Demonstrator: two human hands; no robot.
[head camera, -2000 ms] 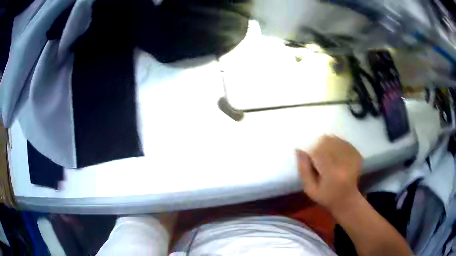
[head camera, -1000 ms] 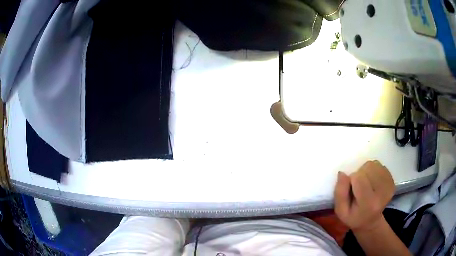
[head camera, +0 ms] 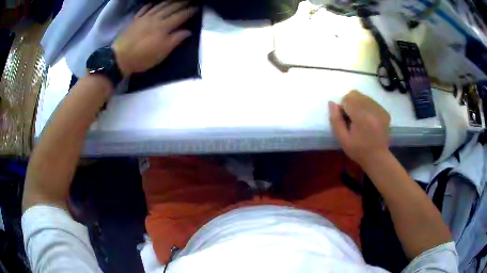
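My left hand point(head camera: 153, 36) lies with fingers spread on a dark cut panel point(head camera: 179, 63) at the upper left, with a dark watch on the wrist. A pale grey-blue panel point(head camera: 88, 32) lies beside and behind it. My right hand point(head camera: 361, 123) is curled at the front edge of the white table point(head camera: 240, 101); I cannot tell if anything is inside it. More dark cloth point(head camera: 251, 9) lies at the top, cut off by the picture's edge. The white machine head point(head camera: 448, 45) is blurred at the upper right.
Black-handled shears point(head camera: 390, 74) and a dark phone point(head camera: 419, 82) lie right of the needle area. A measuring scale point(head camera: 224, 145) runs along the table's front edge. A wrapped carton point(head camera: 20, 90) stands at the left. Pale and dark cloth point(head camera: 464, 186) is heaped at the right.
My left hand has come into view and onto the dark panel. My right hand stays curled near the front edge. The camera view has shifted, showing more of my lap.
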